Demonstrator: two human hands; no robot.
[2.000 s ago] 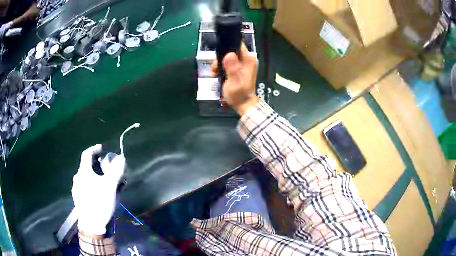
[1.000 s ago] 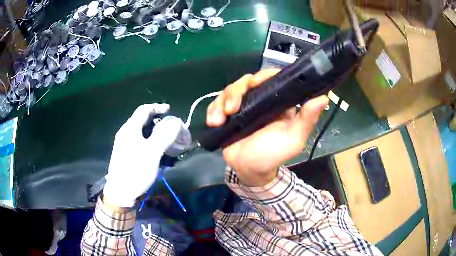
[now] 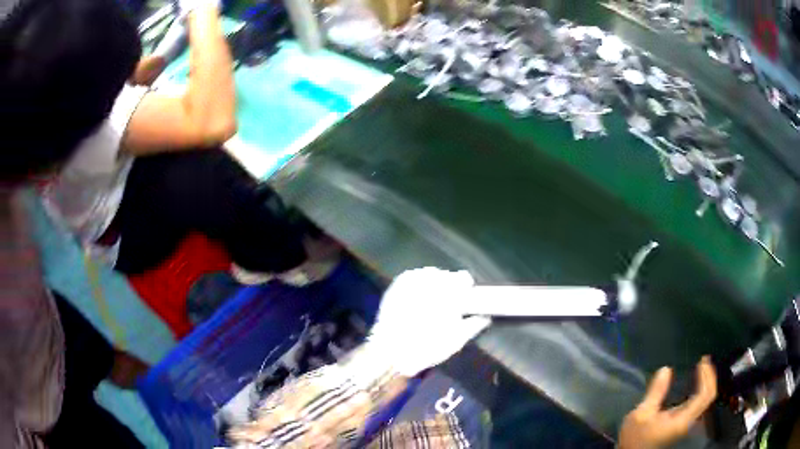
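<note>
My left hand, in a white glove, is shut on the left end of a long white tube body held level above the bench mat. A round end piece sits at the tube's right end, with a pale tail rising from it. Faint blue wires show below that end. My bare right hand is at the lower right, cut off by the bottom edge, with fingers apart and nothing seen in it. The powered screwdriver cannot be made out.
Many round end pieces lie heaped across the back of the green mat. A blue crate holding parts stands below the bench edge at left. Another person sits at the left beside a light-blue sheet.
The view has swung left. My left hand now holds the tube level, pointing right. My right hand no longer holds the screwdriver at the end piece and is open, away from the tube.
</note>
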